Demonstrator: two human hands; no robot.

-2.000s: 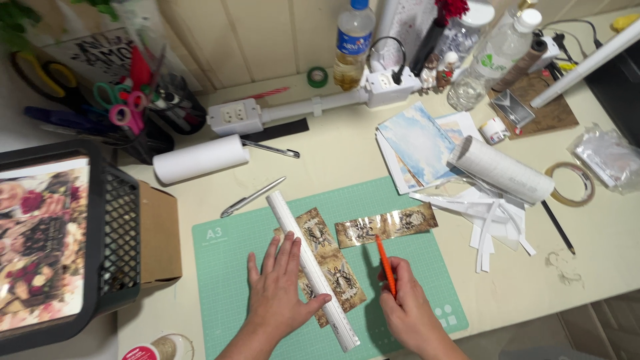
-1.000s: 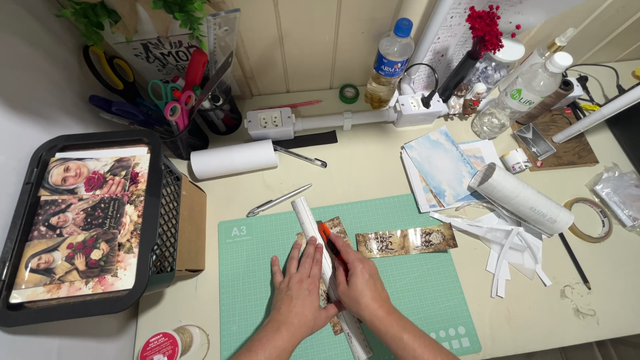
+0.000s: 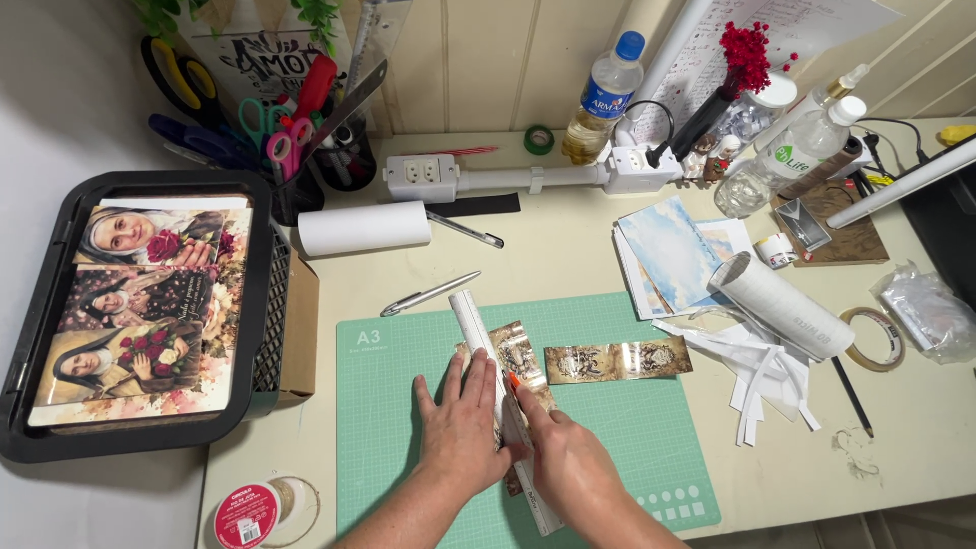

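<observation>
My left hand [image 3: 465, 427] lies with spread fingers on a white scale ruler [image 3: 474, 324], pressing it over a brown printed sheet [image 3: 521, 345] on the green cutting mat [image 3: 396, 381]. In my right hand [image 3: 572, 457] is an orange craft knife [image 3: 514, 380], held against the ruler's right edge over the sheet; its blade is too small to make out. A separate strip of the same brown print [image 3: 618, 360] lies on the mat to the right.
Behind the mat lie a silver pen [image 3: 431, 293] and a white roll [image 3: 364, 233]. Paper offcuts [image 3: 762, 374], a grey roll [image 3: 781, 305] and a tape roll [image 3: 873, 339] are at the right. A black basket [image 3: 263, 305] stands left, a twine spool [image 3: 248, 515] front left.
The orange knife in my right hand has moved left, from the separate strip to the ruler's edge. My left hand stays on the ruler. The view has shifted.
</observation>
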